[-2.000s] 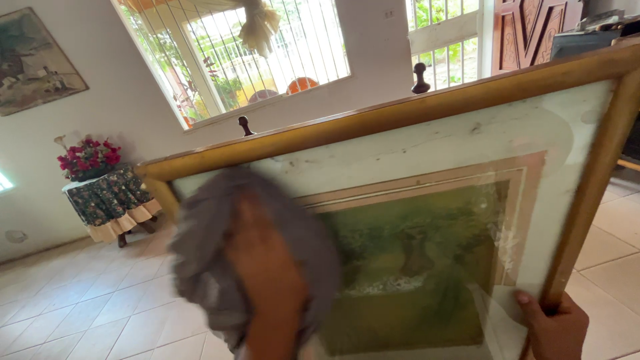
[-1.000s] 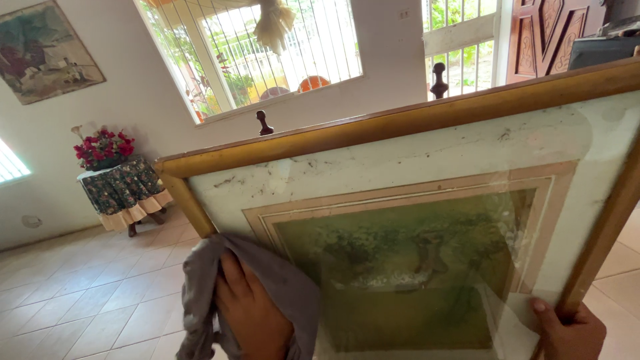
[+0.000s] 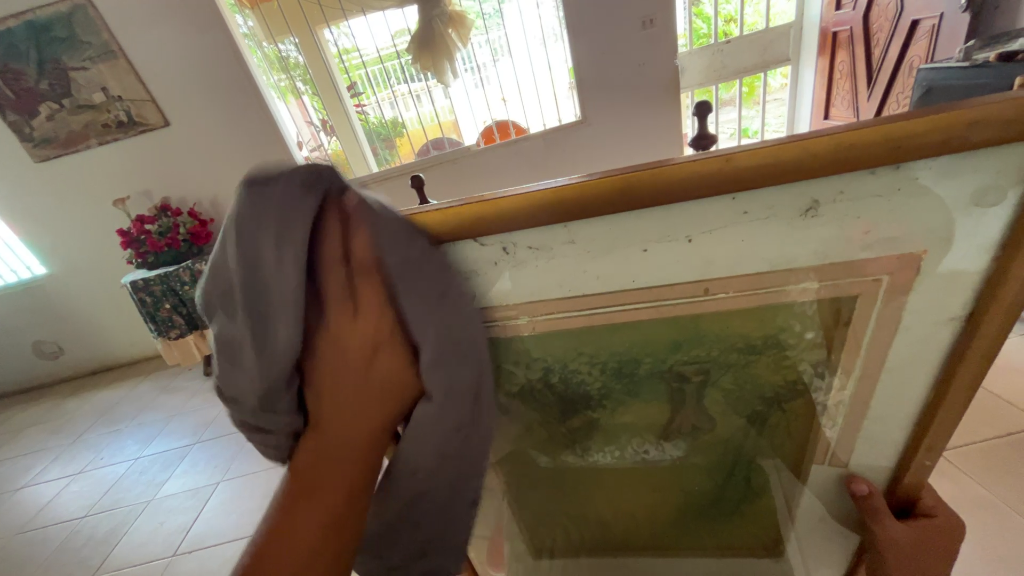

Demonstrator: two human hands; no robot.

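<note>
A large framed picture (image 3: 680,416) under glass, with a gilt wooden frame (image 3: 608,192), stands tilted before me. Dark specks mark its pale mat near the top. My left hand (image 3: 352,336) presses a grey cloth (image 3: 256,320) at the frame's upper left corner, which the cloth hides. My right hand (image 3: 908,520) grips the frame's right side low down, its thumb over the glass.
Two dark turned wooden finials (image 3: 702,128) rise just behind the frame. A small table with a floral cloth (image 3: 164,304) bears red flowers (image 3: 164,232) at the left. An unframed painting (image 3: 76,76) hangs on the wall; a barred window (image 3: 448,80) is beyond.
My left hand has moved up with the grey cloth, from the left part of the glass to the frame's upper left corner. My right hand keeps its hold on the frame's right side.
</note>
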